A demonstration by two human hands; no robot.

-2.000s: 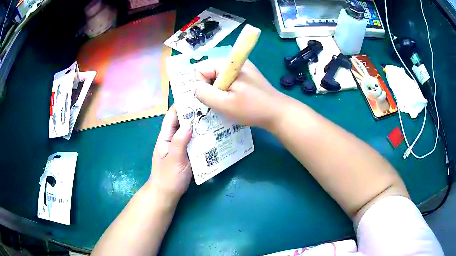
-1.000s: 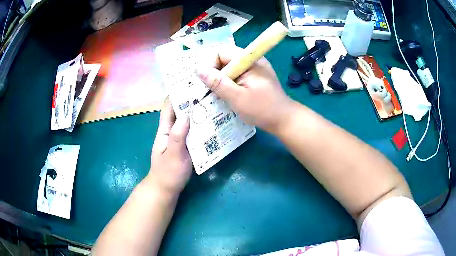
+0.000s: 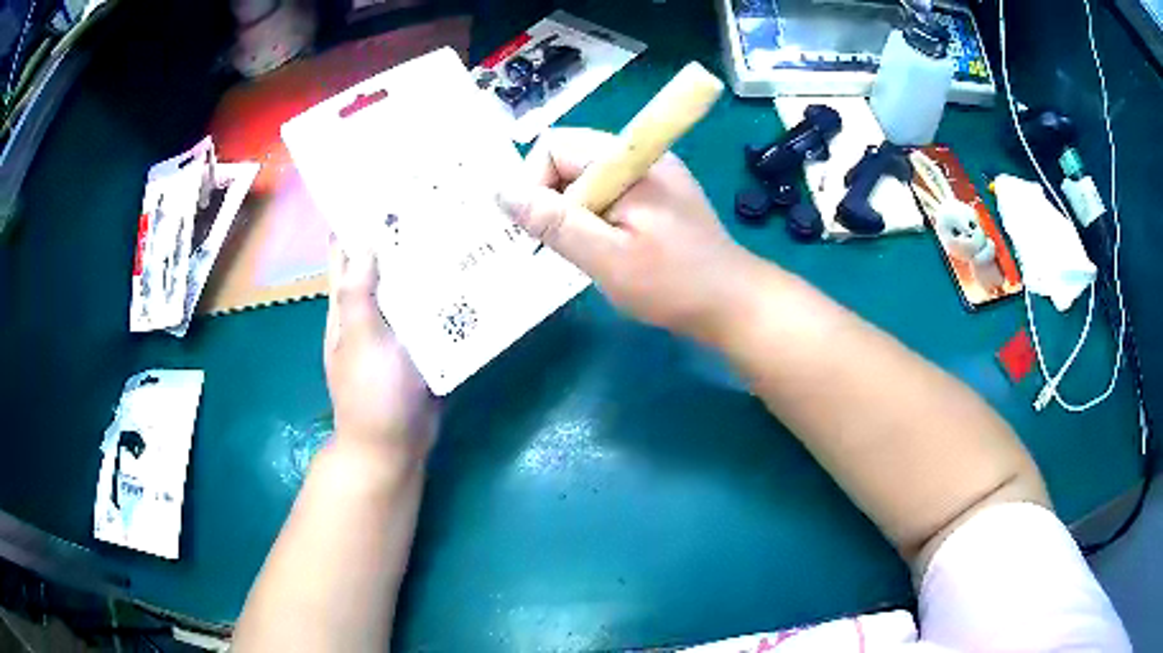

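Note:
A white blister card pack [image 3: 427, 191] is held up over the bench, its printed back with the QR code facing me and its hang hole at the upper left. My left hand [image 3: 370, 351] holds it from the lower left edge, with the fingers partly hidden behind it. My right hand [image 3: 625, 223] is shut on a thick cream handle [image 3: 653, 134] that slants up to the right. The tool's tip is at the card's right side; I cannot tell whether it touches.
More card packs lie at the back [image 3: 555, 64], left [image 3: 172, 242] and lower left [image 3: 151, 462]. An orange-brown sheet [image 3: 236, 274] lies behind. Loose black parts [image 3: 791, 153], a bottle [image 3: 912, 83], smartphone [image 3: 963, 230], white cloth [image 3: 1046, 242] and scale [image 3: 842, 83] are at the right.
The card pack has moved left and turned anticlockwise with my left hand. My right hand with the cream-handled tool stays in nearly the same place, now nearer the card's right edge.

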